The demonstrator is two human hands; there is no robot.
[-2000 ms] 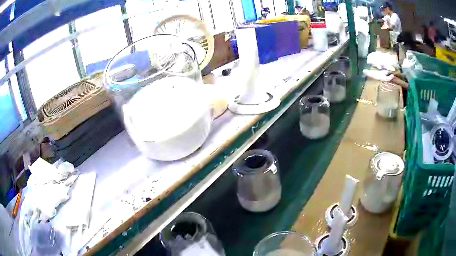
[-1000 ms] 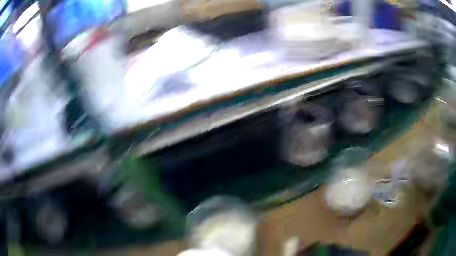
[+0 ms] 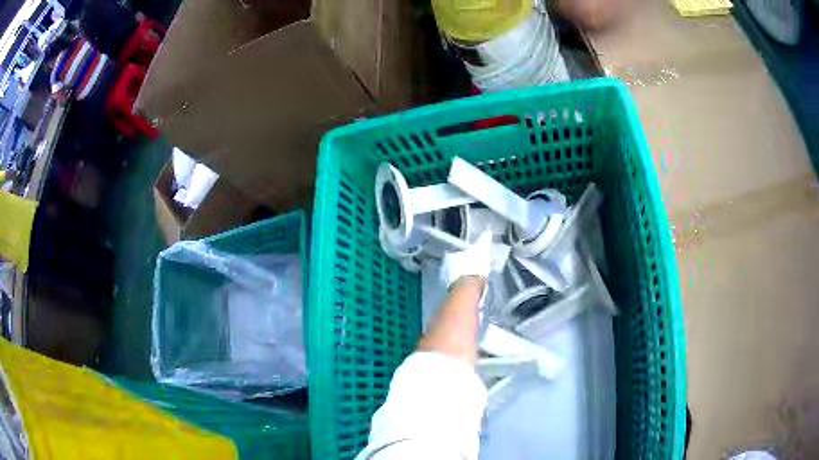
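A large green slotted crate (image 3: 660,269) stands in front of me. Pale grey-white ring-and-arm parts (image 3: 503,193) lie jumbled in its far half, on a grey-white liner (image 3: 548,404). My left hand (image 3: 471,260), in a white glove with bare wrist and a white sleeve, reaches from the bottom edge into the pile. Its fingers are among the parts; whether they grip one cannot be told. My right hand is not in view.
A smaller green crate with a clear plastic bag (image 3: 229,314) stands left, near yellow material (image 3: 99,413). Brown cardboard (image 3: 260,99) lies beyond. The cardboard-covered bench (image 3: 736,234) runs along the right. A person's yellow-and-white sleeve (image 3: 521,49) is behind the crate.
The view has swung from the jugs on the conveyor and bench to the crate of ring-and-arm parts. My left hand has come into view inside the crate.
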